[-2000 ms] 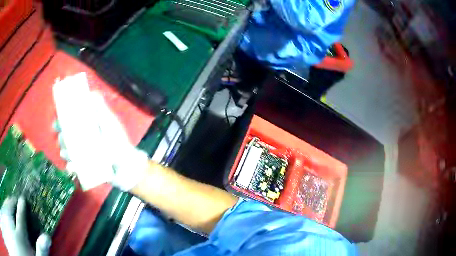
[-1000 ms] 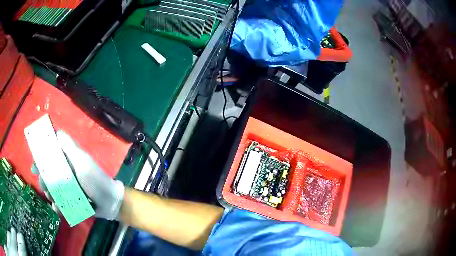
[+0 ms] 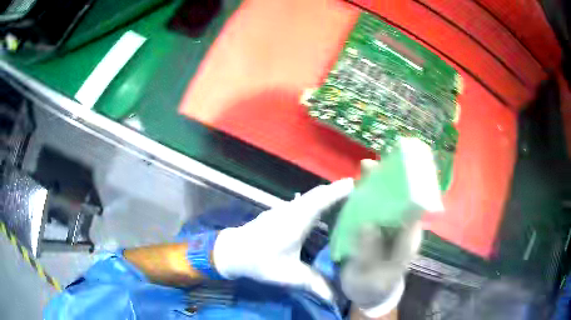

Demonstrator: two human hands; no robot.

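Observation:
The green circuit board [image 3: 394, 87] lies tilted on the red foam pad [image 3: 269, 56], flatter side with small parts up. My right hand [image 3: 379, 265], white-gloved and blurred, is shut on a pale green-white strip [image 3: 375, 200]. The strip is over the board's near edge and hides part of it; whether they touch I cannot tell. My left hand [image 3: 275, 240], white-gloved with a blue band at the wrist, is left of the strip, near the bench edge. It is empty, thumb and fingers apart.
A pale strip [image 3: 113, 69] lies on the green mat [image 3: 166, 94] at the left. Red foam slabs [image 3: 488, 44] are behind the board. The metal bench edge [image 3: 147, 147] runs across in front. A dark object is at the upper left.
The view has swung, bringing the board to the upper middle. My left hand has come off the board. My right hand has brought the strip over to the board's near edge.

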